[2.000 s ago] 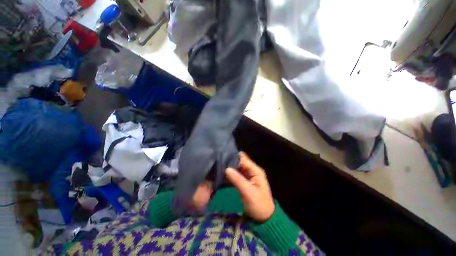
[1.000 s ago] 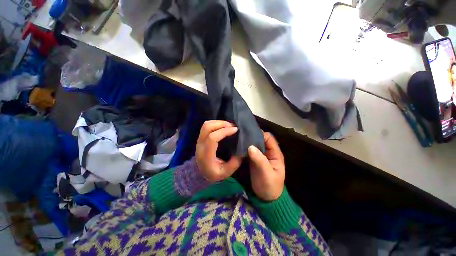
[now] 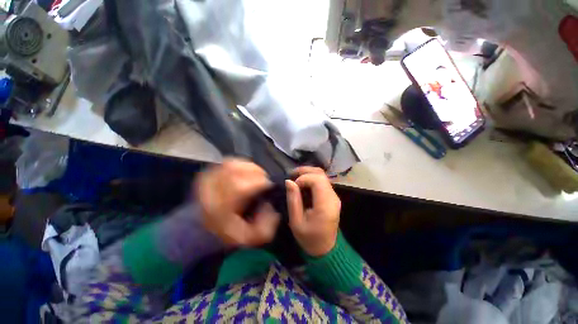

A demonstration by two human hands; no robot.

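Note:
The garment lies over the table's front edge, with a dark grey sleeve or leg (image 3: 218, 114) running down to my hands and light grey cloth (image 3: 279, 117) beside it. My left hand (image 3: 237, 202) is blurred, its fingers at the dark end of the tube. My right hand (image 3: 315, 209) pinches the same dark end between thumb and fingers, just right of my left hand. The cloth between the hands is dark and partly hidden by the fingers.
The sewing machine head (image 3: 412, 19) stands at the back. A lit smartphone (image 3: 443, 92) leans on a round black object (image 3: 416, 106), with teal-handled snips (image 3: 426, 140) beside it. A yellowish brush (image 3: 550, 166) lies right. Cloth piles (image 3: 507, 294) lie below the table (image 3: 481, 183).
The view has turned right, showing more of the phone and the brush. My hands have come closer together at the dark cloth end, the left one blurred by motion.

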